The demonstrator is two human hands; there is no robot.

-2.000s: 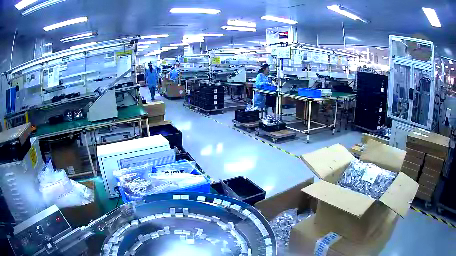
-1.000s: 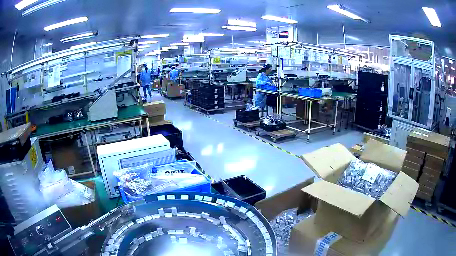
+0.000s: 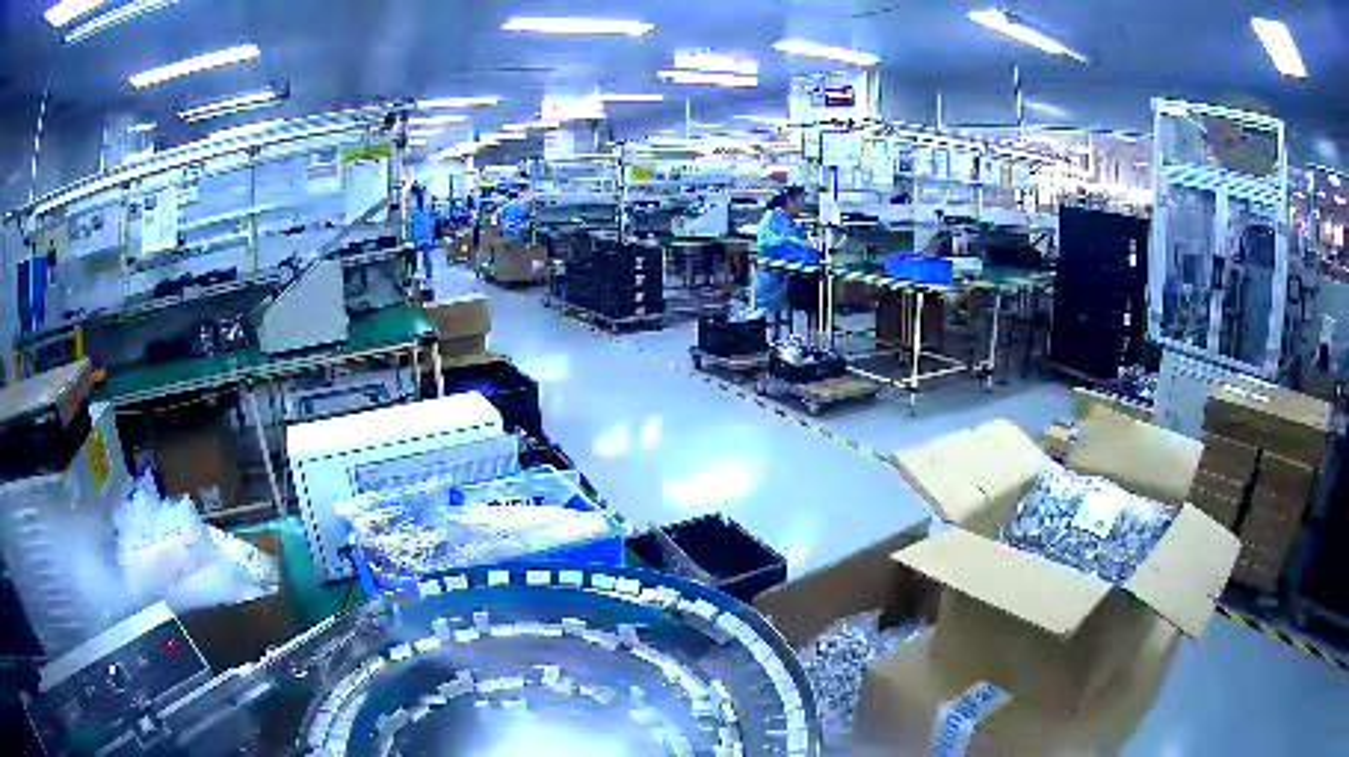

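Neither of my hands is in view. The round metal bowl feeder (image 3: pixel 558 651) lies nearest, at the bottom middle, cut off by the lower edge. Many small white rectangular parts (image 3: pixel 499 578) are lined along its curved ledges, with more on the inner rings. A bright glare covers the bowl's lower middle. A straight metal feed track (image 3: pixel 296 651) runs from the bowl's left side towards the lower left. The sloped control panel (image 3: pixel 122 673) with a knob and a small red switch stands beside it.
A blue bin (image 3: pixel 592 538) with clear bags is behind the bowl. A white louvred case (image 3: pixel 400 444) stands behind it. An open carton (image 3: pixel 1021 592) of silvery bags is at right. Black crates (image 3: pixel 721 553) are on the floor. A person in blue (image 3: pixel 778 244) stands at a far bench.
The white parts in the bowl have shifted along its ledges. The far person at the left of the aisle has moved. The view is otherwise nearly the same.
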